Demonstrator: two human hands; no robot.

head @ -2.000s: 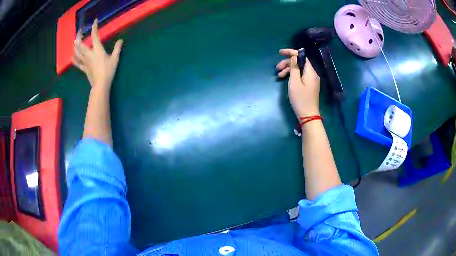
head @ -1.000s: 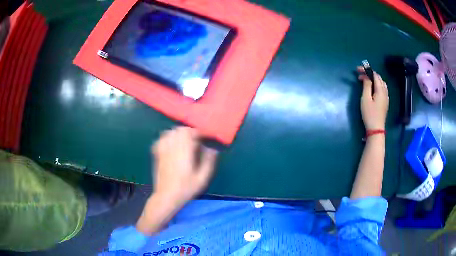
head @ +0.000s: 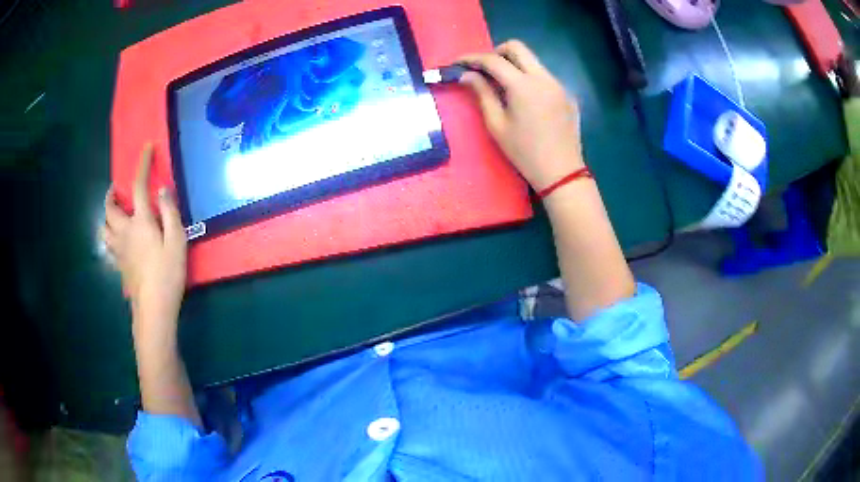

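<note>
A tablet [head: 302, 122] with a lit blue swirl screen lies on a red foam tray [head: 358, 216] in front of me. A small white sticker is at its lower left corner. My right hand [head: 528, 108] holds a small dark USB plug [head: 451, 73] by its body, its pale metal tip at the tablet's right edge. I cannot tell whether the tip is in the port. My left hand [head: 149, 231] rests at the tray's left edge, fingers spread, beside the tablet's lower left corner.
A blue bin [head: 695, 127] with a label roll [head: 738, 139] and its hanging strip stands at the right. Part of a black scanner [head: 622, 42] with its cord lies at the upper right. A pink fan base [head: 686, 9] is cut off by the top edge.
The red tray and tablet have come square in front of me. My left hand has moved to the tray's left side. My right hand has brought the USB plug to the tablet's right edge.
</note>
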